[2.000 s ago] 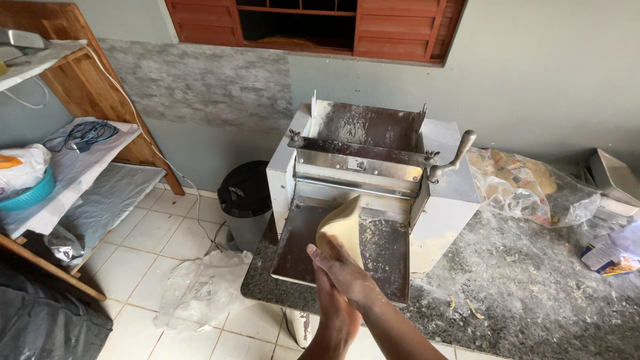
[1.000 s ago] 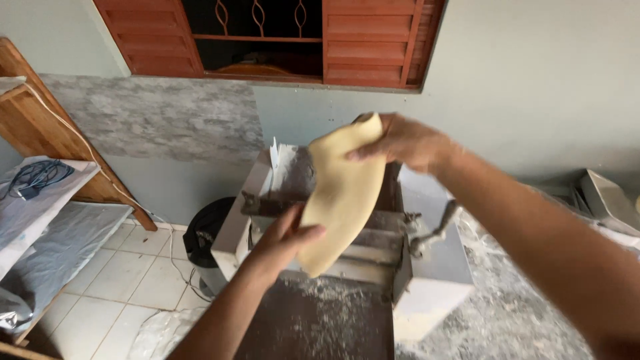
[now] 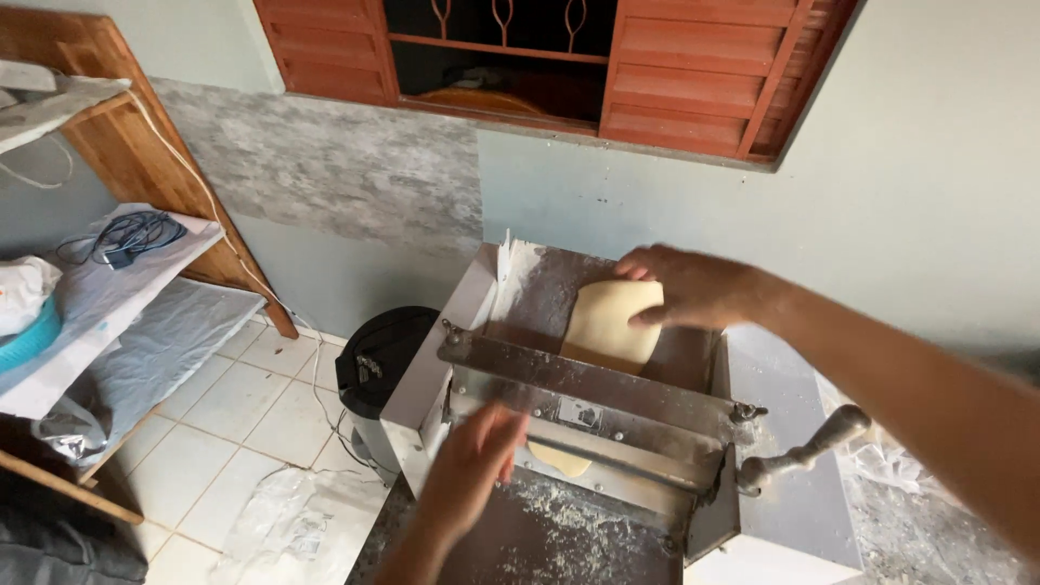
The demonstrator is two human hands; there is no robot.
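A pale sheet of dough (image 3: 613,325) lies on the floured upper tray of a dough sheeter (image 3: 593,370), and a rounded end of dough (image 3: 561,459) shows below the rollers. At the dough's upper right edge is my right hand (image 3: 691,288), its thumb on top and fingers at the far edge. My left hand (image 3: 487,447) is in front of the machine's metal front, left of the emerging dough, fingers partly curled and blurred, with nothing seen in it. The sheeter's crank handle (image 3: 804,451) sticks out at the right. Loose flour covers the lower tray (image 3: 593,536).
A black-lidded bin (image 3: 390,349) stands left of the machine. Wooden shelves at the left hold a coiled cable (image 3: 142,236) and a blue basket (image 3: 32,333). A plastic bag (image 3: 284,520) lies on the tiled floor. Plastic wrapping (image 3: 877,455) is on the granite counter at right.
The dough, held up between both hands a second ago, is now down on the upper tray, partly through the rollers. My left hand has come off it; my right hand stays at its upper end.
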